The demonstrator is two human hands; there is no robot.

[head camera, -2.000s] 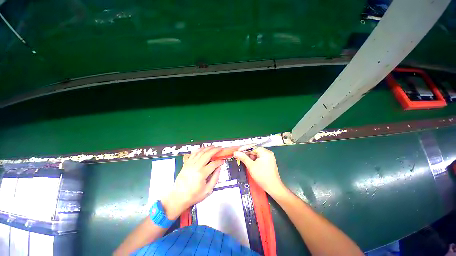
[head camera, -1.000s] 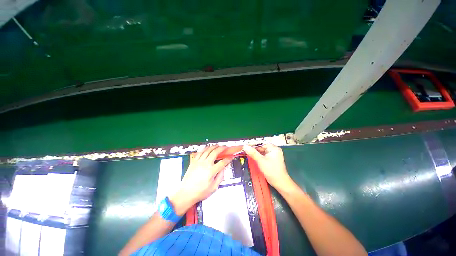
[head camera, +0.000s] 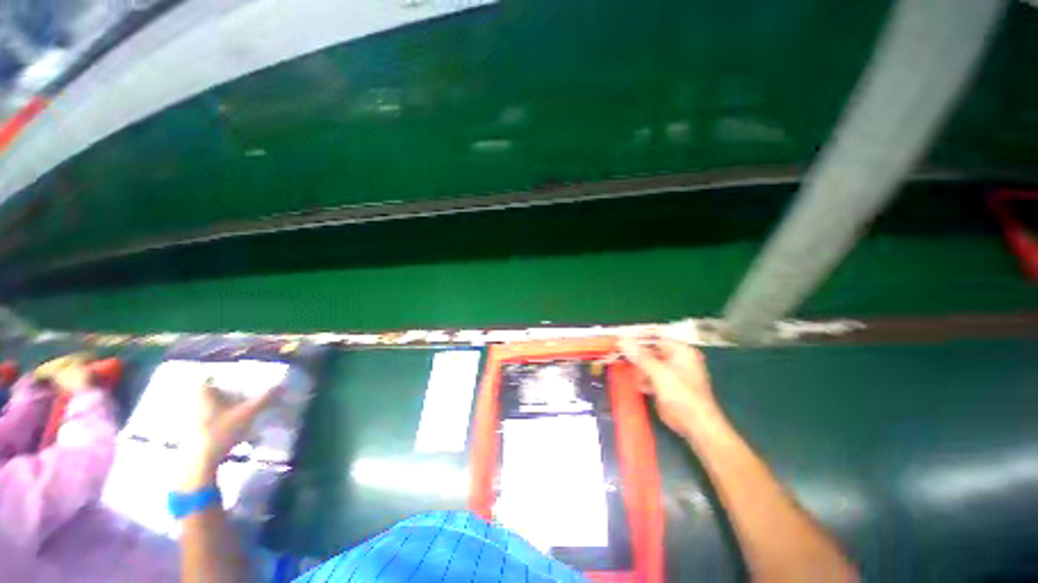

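The open tablet unit [head camera: 552, 461], with a pale battery below and silver patches at the top, lies inside the orange-red frame [head camera: 644, 490] in front of me. My right hand [head camera: 672, 382] is at the frame's top right corner, fingertips together on or just above it; whether they pinch something small is too blurred to tell. My left hand [head camera: 228, 421] is away to the left, over the parts tray [head camera: 148, 456] with white rectangles. It is blurred, its fingers are apart and nothing shows in it.
A white strip [head camera: 450, 401] lies left of the frame. Behind are a chipped metal rail [head camera: 455, 336], a slanted grey post [head camera: 854, 171] and a green belt [head camera: 512, 285]. Another person's pink sleeves [head camera: 68, 467] and hands are at far left. Part of a red frame [head camera: 1016, 228] shows at far right.
My left hand has left the frame's top edge and moved left over the tray. My right hand stays at the top right corner. The view has shifted left, bringing another person into sight.
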